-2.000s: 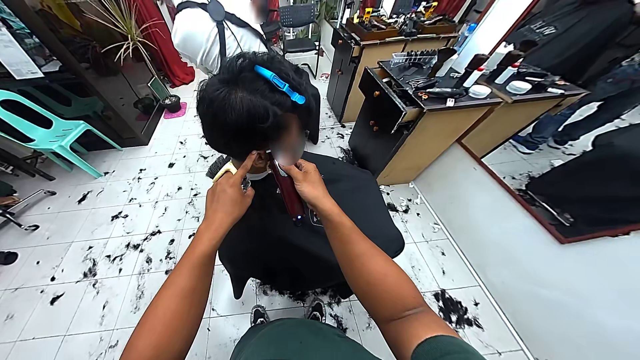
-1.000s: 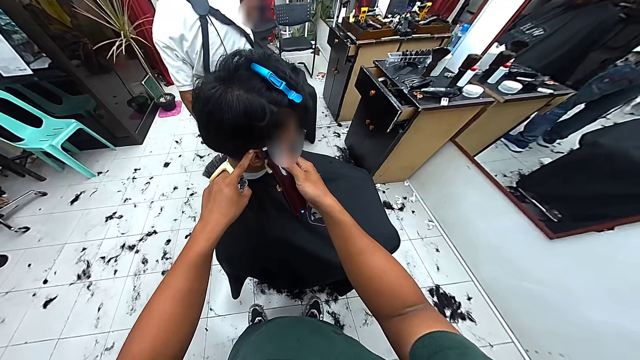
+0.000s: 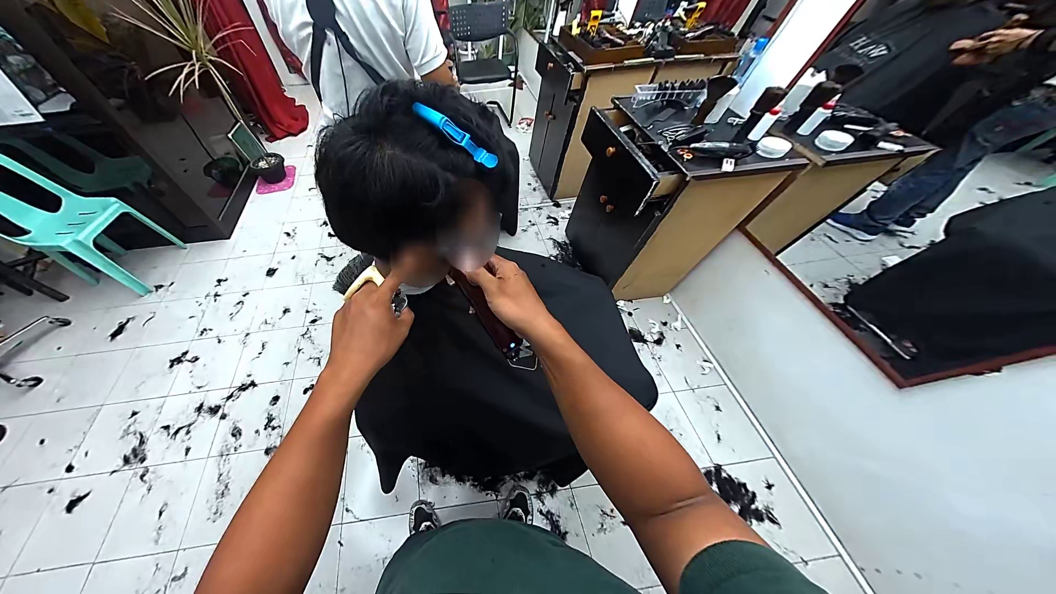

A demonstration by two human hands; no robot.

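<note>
A seated person with black hair wears a black barber's cape; a blue sectioning clip sits in the hair on top. My right hand is closed around a dark red hair clipper, whose upper end is at the side of the person's face and whose lower end has a small wire loop. My left hand holds a brush with a pale handle and dark bristles, while its index finger reaches to the person's head near the ear. The clipper's blade is hidden.
A black cabinet with its drawer pulled out stands ahead right, bearing brushes, bottles and tools. A wall mirror is at right. A turquoise plastic chair stands left. Cut hair lies on the tiled floor. Another person stands behind.
Both hands stay close to the seated person's head, with the clipper and brush still held. The person standing behind has shifted place.
</note>
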